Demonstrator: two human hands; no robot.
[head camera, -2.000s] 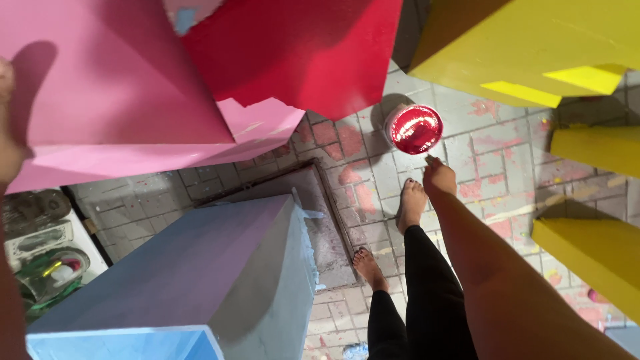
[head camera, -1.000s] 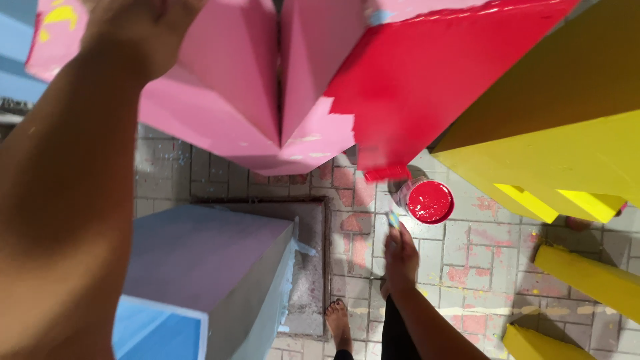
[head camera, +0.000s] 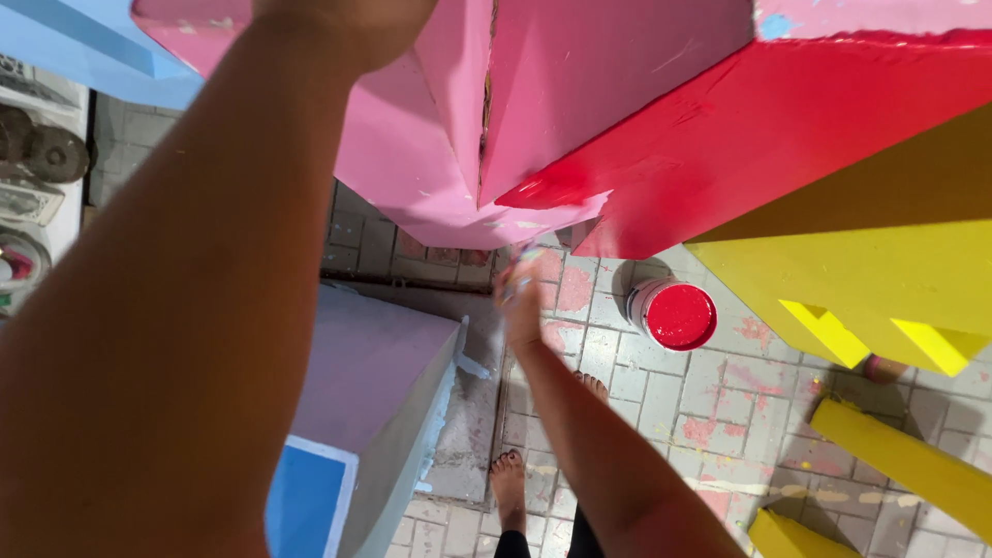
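Against the pink painted panel (head camera: 434, 101), at the top edge, is my left hand (head camera: 349, 27); its fingers are out of view. My right hand (head camera: 521, 298), blurred, holds what looks like a paintbrush (head camera: 529, 252) just below the lower edge of the pink structure. Wet-looking red paint covers the adjoining panel (head camera: 775, 132) and ends in an uneven edge over the pink. A bucket of red paint (head camera: 680, 316) stands on the paving to the right of my right hand.
A purple and blue box-like structure (head camera: 372, 364) stands at lower left. Yellow structures (head camera: 837, 271) and yellow bars (head camera: 907, 457) are at right. My bare feet (head camera: 508, 473) are on or beside paint-spotted paving. A white shelf or tray with items (head camera: 66, 209) lies far left.
My right hand, at the bucket two seconds ago, has moved away from it, left to the pink structure's lower edge. The view has shifted.
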